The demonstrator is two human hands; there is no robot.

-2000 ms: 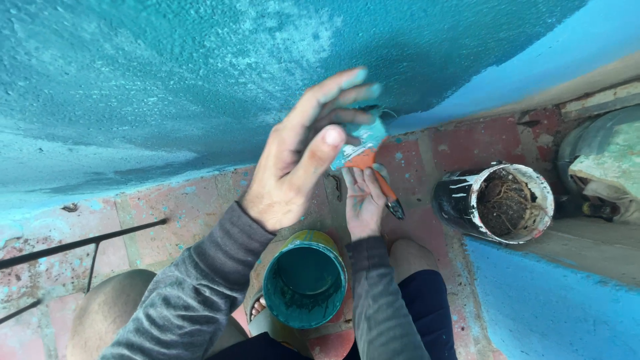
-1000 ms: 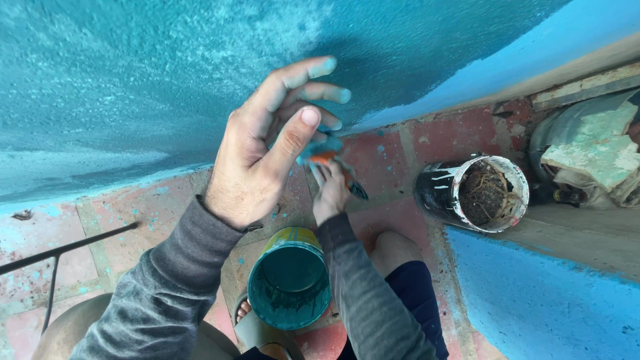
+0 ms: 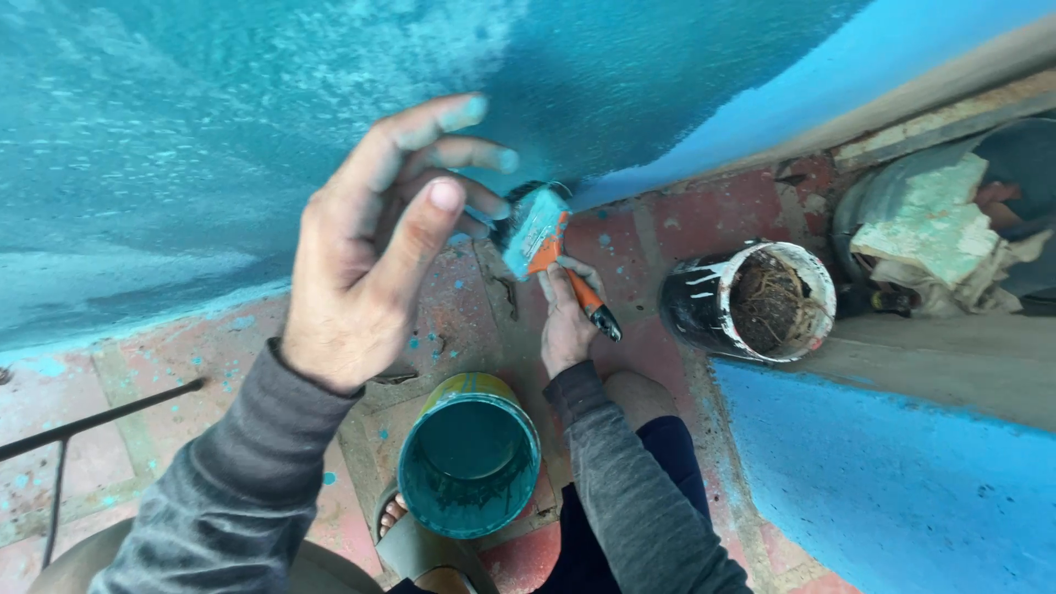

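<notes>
My left hand [image 3: 371,239] is raised in front of the wall, fingers apart and curled, holding nothing; its fingertips carry turquoise paint. My right hand [image 3: 569,313] grips the orange handle of a wide paintbrush [image 3: 540,235], whose metal band is smeared with turquoise. The dark bristles are against or very close to the lower part of the painted wall [image 3: 206,148]; contact cannot be told. Below both hands, between my legs, a yellow bucket [image 3: 470,454] with teal paint inside stands on the floor.
Right of my right hand is a black pot of soil [image 3: 747,301] with white drips. Farther right lies a grey container with rubble and cloth [image 3: 932,214]. A low blue ledge [image 3: 891,470] runs at lower right, a thin metal rod [image 3: 99,419] at left. Red floor tiles [image 3: 709,219] are paint-spotted.
My right hand has kept hold of the brush, whose tilt has changed. My left hand has stayed raised, its fingers still apart.
</notes>
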